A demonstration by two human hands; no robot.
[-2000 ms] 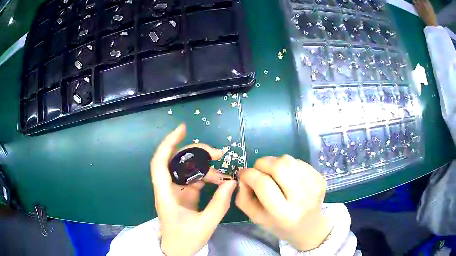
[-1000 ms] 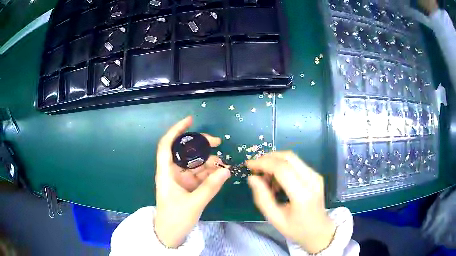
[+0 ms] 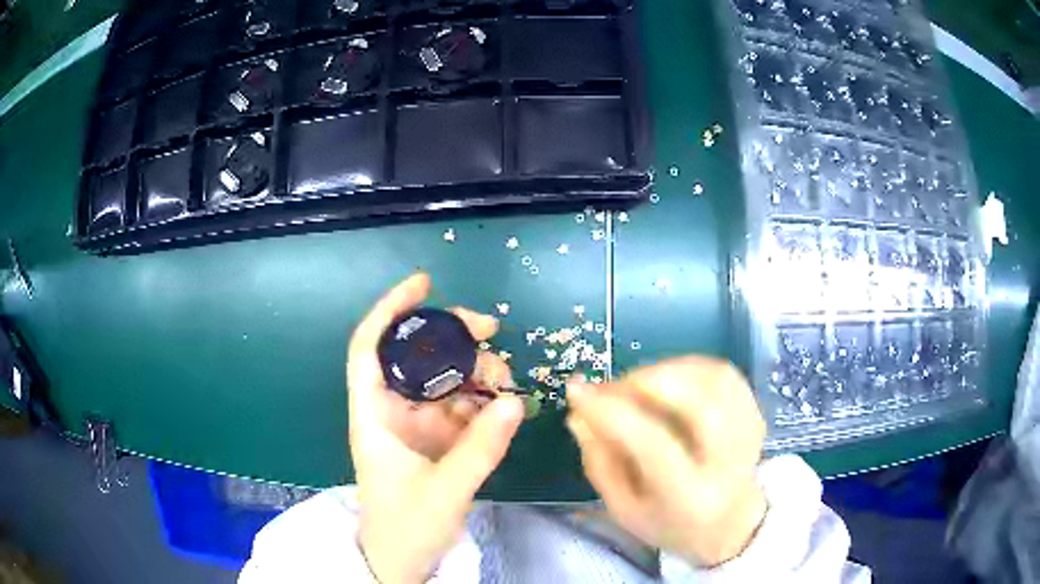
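My left hand (image 3: 424, 456) holds a round black housing (image 3: 429, 355) between its fingers, face up, with silver rectangles on it. Its thumb and a finger also pinch a small dark part on a lead with a greenish piece (image 3: 531, 402) at its end. My right hand (image 3: 667, 451) is blurred, just right of that part, with fingertips drawn together. A small gap shows between its fingertips and the part; whether it holds something tiny cannot be told. Tiny pale pieces (image 3: 579, 342) lie scattered on the green mat beyond the hands.
A black blister tray (image 3: 456, 142) with some round housings (image 3: 243, 163) stands at the far left. A clear blister tray (image 3: 872, 342) with many small parts stands at the right. A blue bin (image 3: 194, 513) shows below the table edge. Grey cloth is at the right edge.
My right hand has drawn back slightly to the right from the small part. My left hand still holds the housing. The other person's arm at upper right has left the picture.
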